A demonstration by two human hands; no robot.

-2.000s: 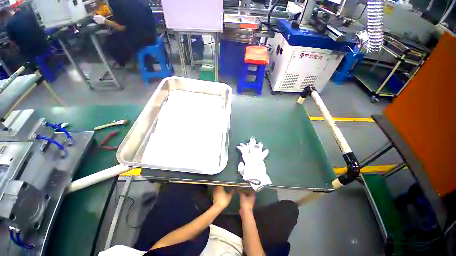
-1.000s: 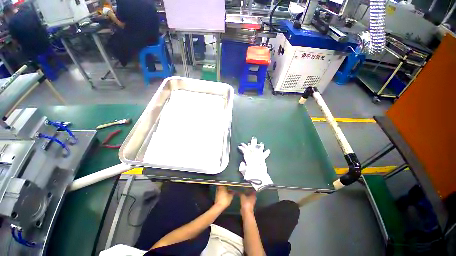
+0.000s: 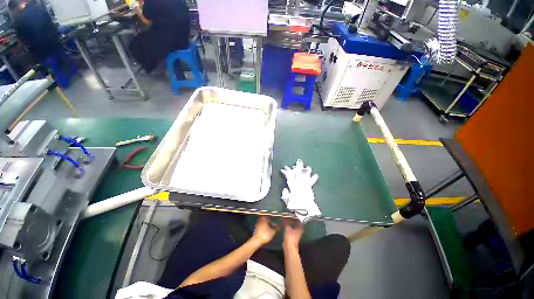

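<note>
A silver metal tray [image 3: 165, 153] with a white liner [image 3: 225, 152] lies on the green cart top [image 3: 336, 157] in front of me. A crumpled white knit glove [image 3: 301, 190] lies right of the tray at the cart's near edge. My left hand [image 3: 264, 229] and my right hand [image 3: 292, 232] are bare and low, just below the near edge, over my lap. They are close together. The edge partly hides the fingers, so their grip is unclear.
A pneumatic fixture [image 3: 35, 228] with blue hoses stands at left. Red-handled pliers [image 3: 133, 159] and a thin pale-handled tool [image 3: 136, 140] lie beside it. A cream tube handle [image 3: 393, 149] borders the cart's right side. Two people sit at benches at the upper left. An orange panel [image 3: 500, 140] stands at right.
The view has shifted slightly, so the scene sits a little further right. The tray, the glove and my hands keep nearly the same places relative to the cart.
</note>
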